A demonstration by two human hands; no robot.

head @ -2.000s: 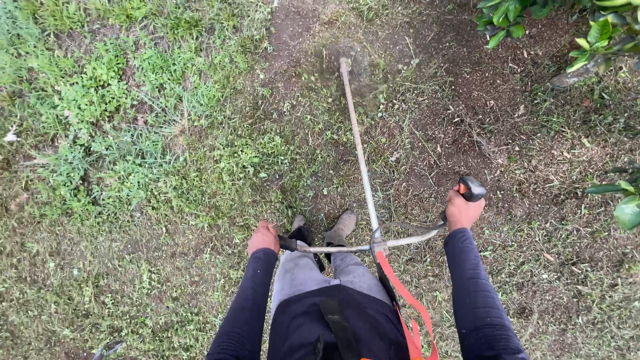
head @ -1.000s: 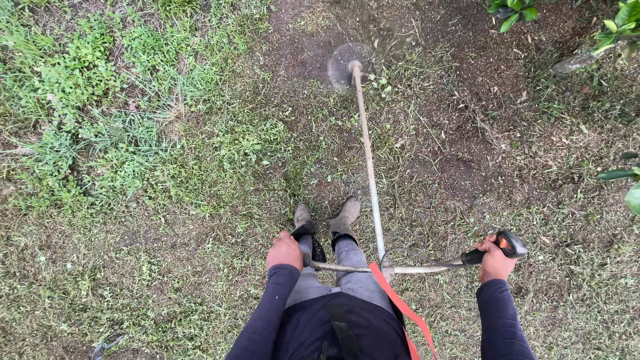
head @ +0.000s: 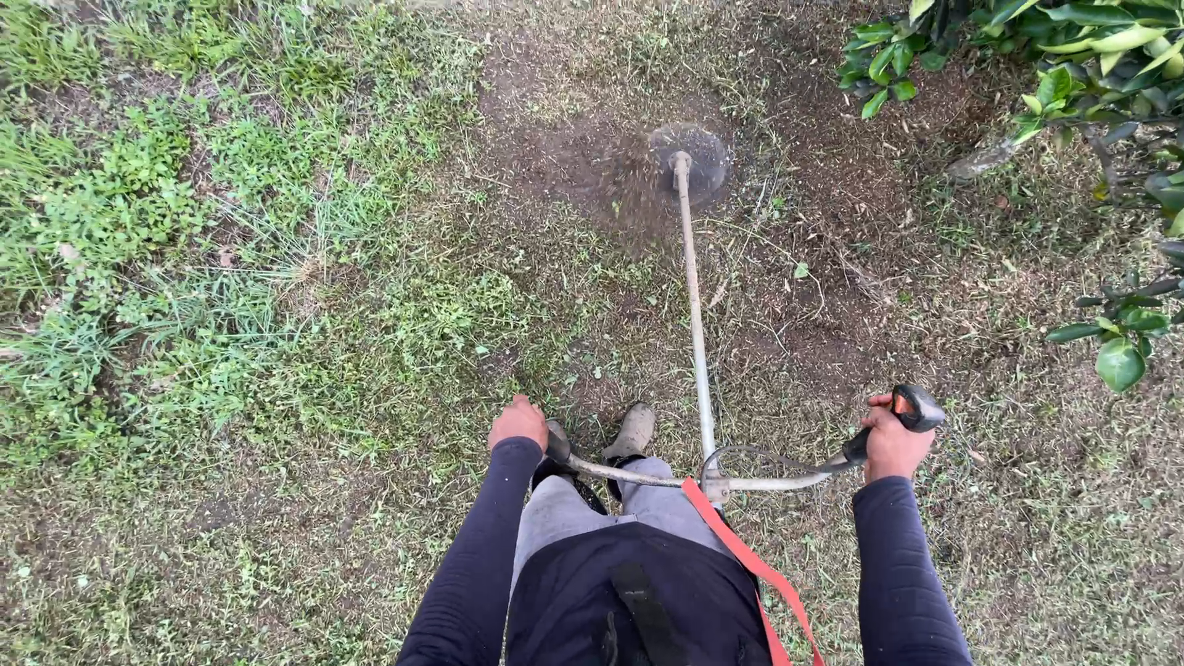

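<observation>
A brush cutter's long metal shaft [head: 696, 305] runs forward from its curved handlebar [head: 772, 484]. At the shaft's far end the blurred, spinning cutting head [head: 689, 165] is low over bare soil, and loose dirt flies to its left. My left hand [head: 518, 423] is closed around the bar's left grip, mostly hidden beneath it. On the right, my right hand [head: 897, 446] holds the black control grip [head: 916, 408], which has an orange part. A red-orange harness strap [head: 754, 560] hangs from near the shaft's clamp beside my body.
Leafy green branches [head: 1119, 37] reach in at the upper right, with a lower leafy twig [head: 1121, 363] at the right edge. Taller green weeds [head: 139, 185] grow at the left. My boots [head: 634, 431] stand on short cut grass just behind the handlebar.
Compared with one second ago, the handlebar has swung and the cutting head now throws dirt to its left. Both hands have kept their hold. The view has shifted somewhat.
</observation>
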